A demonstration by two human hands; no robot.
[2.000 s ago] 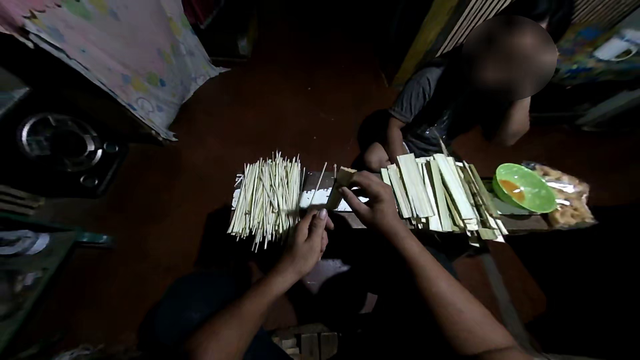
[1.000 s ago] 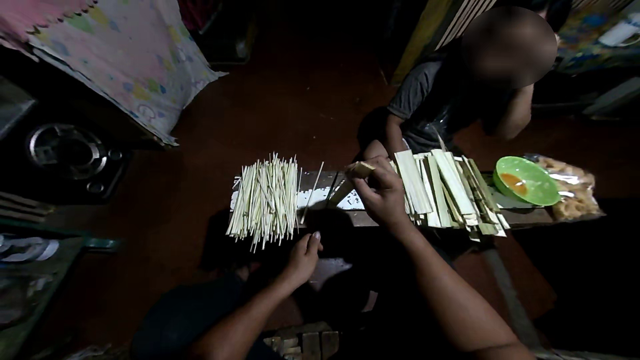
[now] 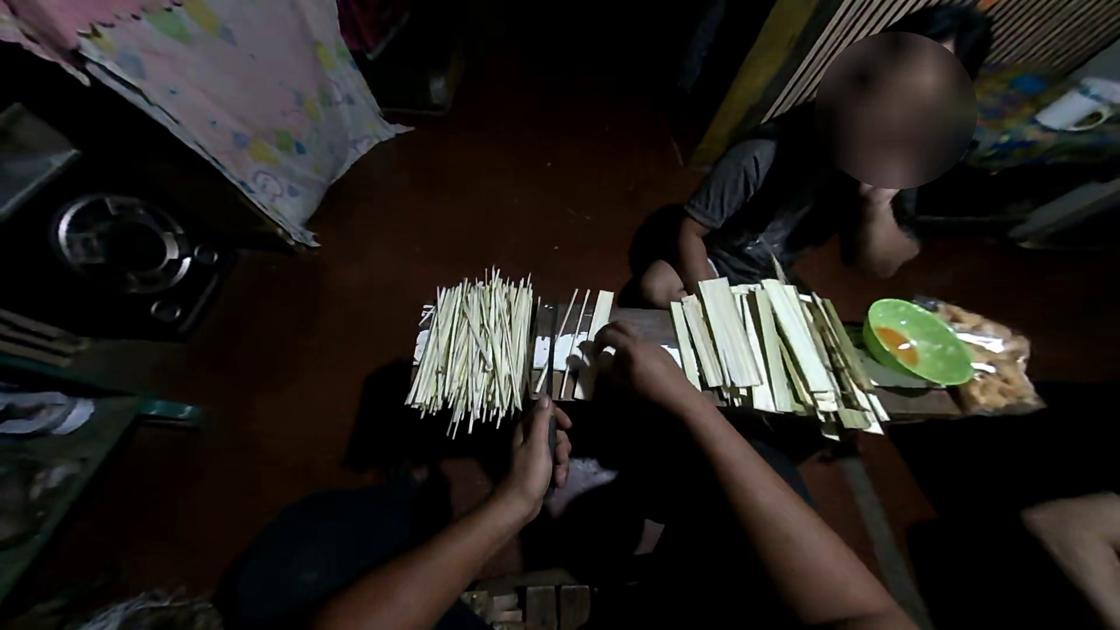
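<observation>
My left hand (image 3: 535, 451) grips the dark handle of a knife (image 3: 551, 437), just below the bench's near edge; its blade is hard to make out in the shadow. Fingers bent, my right hand (image 3: 634, 359) is over the bench beside a pale flat strip (image 3: 599, 319); whether it pinches the strip cannot be told. Thin split sticks (image 3: 573, 341) lie between the hands and a large pile of thin sticks (image 3: 477, 350) on the left. Right of my right hand lies a pile of wider, flat pale green strips (image 3: 731, 337).
On the narrow wooden bench (image 3: 647, 324), a green bowl (image 3: 919, 341) with orange liquid stands beside a clear bag of snacks (image 3: 997, 359). A person (image 3: 744, 188) sits across the bench. A gas stove (image 3: 127, 245) is at left, near a cloth-covered piece (image 3: 245, 96).
My right hand has lowered toward the bench from its raised position. A flat pale strip now shows on the bench beside it, left of the wide-strip pile.
</observation>
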